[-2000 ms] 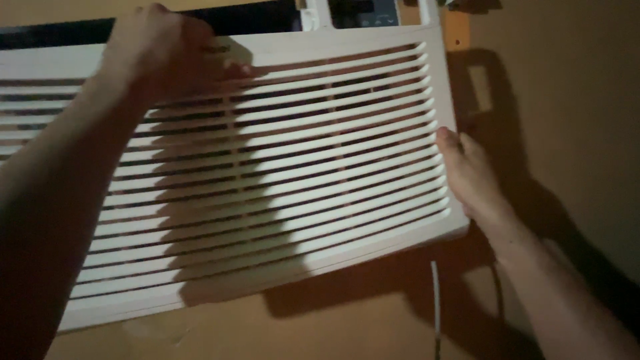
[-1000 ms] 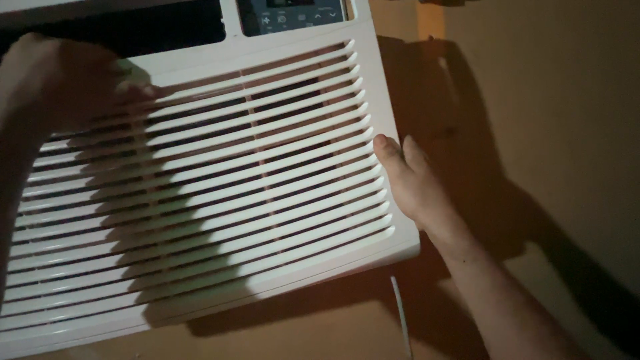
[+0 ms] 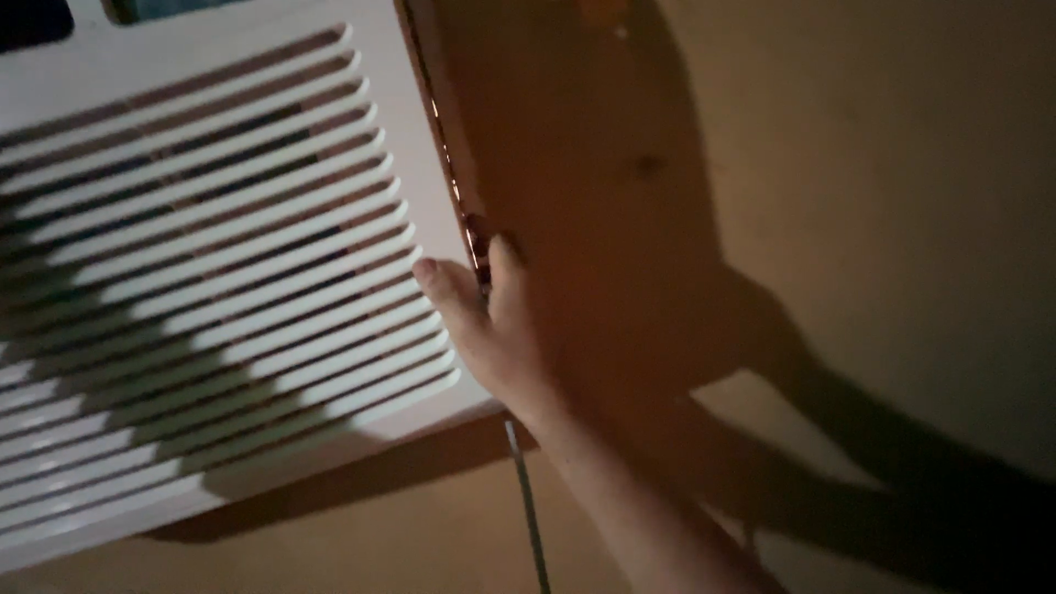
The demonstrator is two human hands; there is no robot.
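A white louvered front grille of an air conditioner (image 3: pixel 412 124) fills the left half of the view, tilted up toward the right. My right hand (image 3: pixel 503 330) grips its lower right edge, the thumb on the front beside the louver ends and a finger round the side. A thin strip with bright glints runs along the grille's right side, above my finger. At the top left, part of a dark opening and the lower edge of a panel (image 3: pixel 165 8) show in the frame. My left hand is out of view.
A brownish wall (image 3: pixel 866 165) lies behind and to the right, with broad shadows of an arm across it. A thin pale cord or rod (image 3: pixel 526 503) runs down below the grille's lower right corner. A small dark mark (image 3: pixel 648 164) is on the wall.
The view has shifted, and my left hand, earlier at the grille's upper part, has gone out of view. My right hand stays at the right edge, where a glinting strip now shows alongside.
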